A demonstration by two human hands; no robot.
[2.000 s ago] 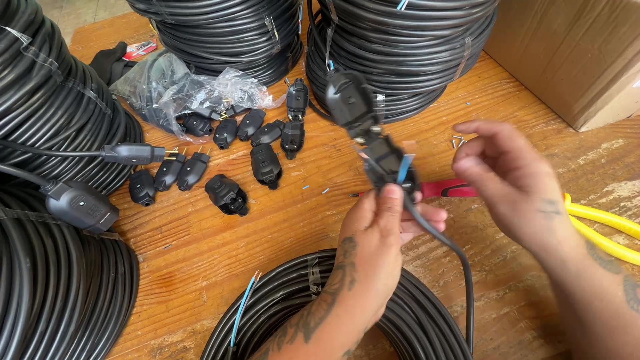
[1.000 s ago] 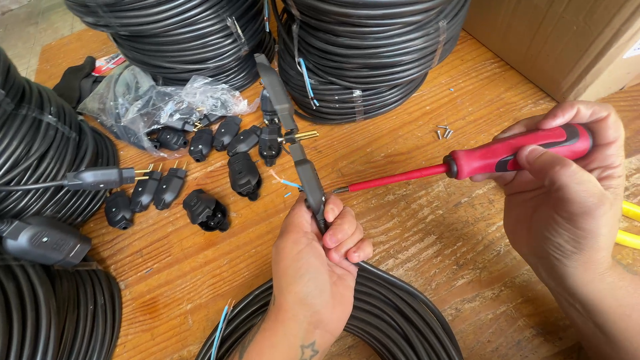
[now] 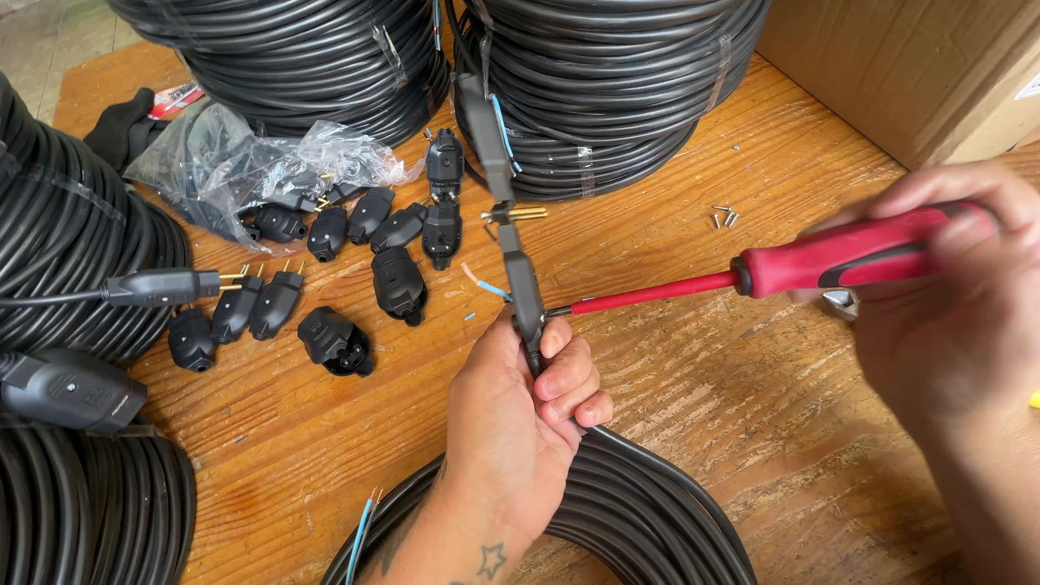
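Note:
My left hand (image 3: 520,414) grips the lower end of an opened black plug housing (image 3: 522,280), held edge-on, with a black cable running down from it. Brass pins (image 3: 524,213) stick out near its middle, and a blue wire (image 3: 493,289) and a bare copper end show at its left side. My right hand (image 3: 934,284), blurred, holds a red insulated screwdriver (image 3: 845,250) by the handle. The screwdriver's tip meets the housing just above my left fingers. Below my left hand lies a coil of black cable (image 3: 650,496).
Several black plugs and connectors (image 3: 398,284) lie at left, beside a clear plastic bag (image 3: 268,158). Large black cable coils (image 3: 601,89) stand behind and at left (image 3: 73,227). A few small screws (image 3: 725,217) lie right of centre. A cardboard box (image 3: 902,73) stands at back right.
Two seconds ago my right hand was without the screwdriver, which lay on the table; it now holds it. The housing in my left hand has turned edge-on. Since one second ago the screwdriver stays against it.

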